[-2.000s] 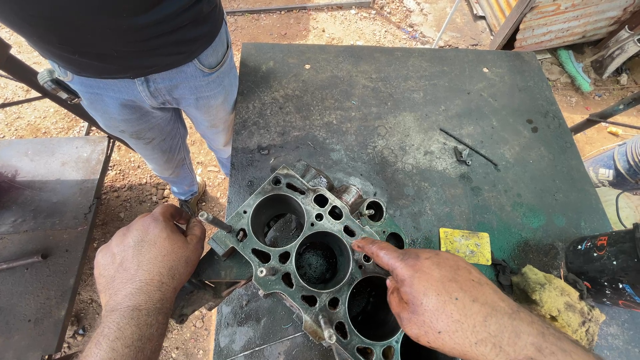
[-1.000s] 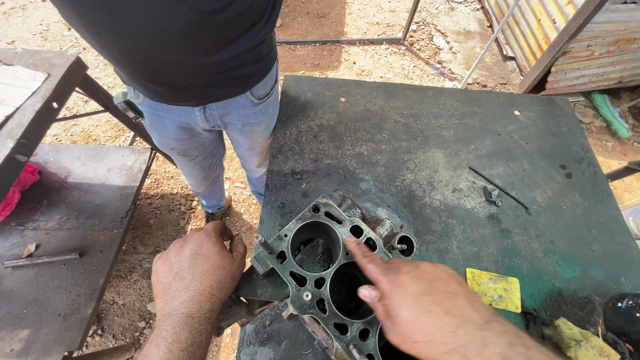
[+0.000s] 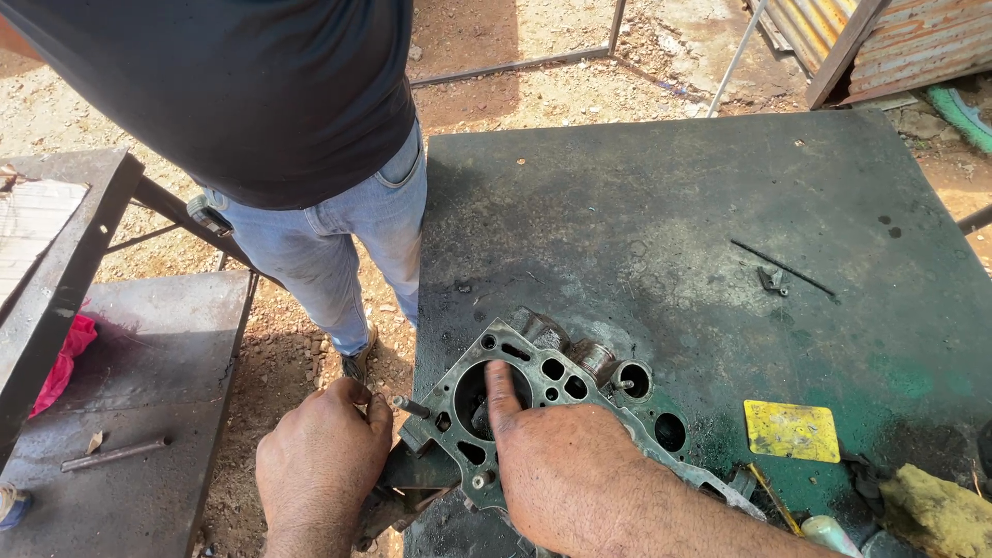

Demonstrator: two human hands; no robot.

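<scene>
An engine cylinder block [image 3: 558,341] lies on the dark metal workbench at lower centre, its flat deck with bores and passage holes facing up. My right hand [image 3: 566,457] is over the block, index finger extended across the end cylinder bore [image 3: 471,399]; whether the fingertip touches the wall I cannot tell. The other fingers are curled under and hidden. My left hand [image 3: 325,457] is just left of the block, near a stud [image 3: 411,407], thumb and index finger pinched together; whether something small is between them cannot be seen.
A person in a dark shirt and jeans [image 3: 325,256] stands at the bench's left edge. On the workbench [image 3: 573,209] lie a thin black rod [image 3: 783,269], a small metal part [image 3: 772,280], a yellow card [image 3: 792,431] and a yellowish sponge [image 3: 934,508]. A lower metal table [image 3: 147,496] stands left.
My right index finger has moved from the deck between the bores to over the end bore. The view has shifted, with more of the standing person showing.
</scene>
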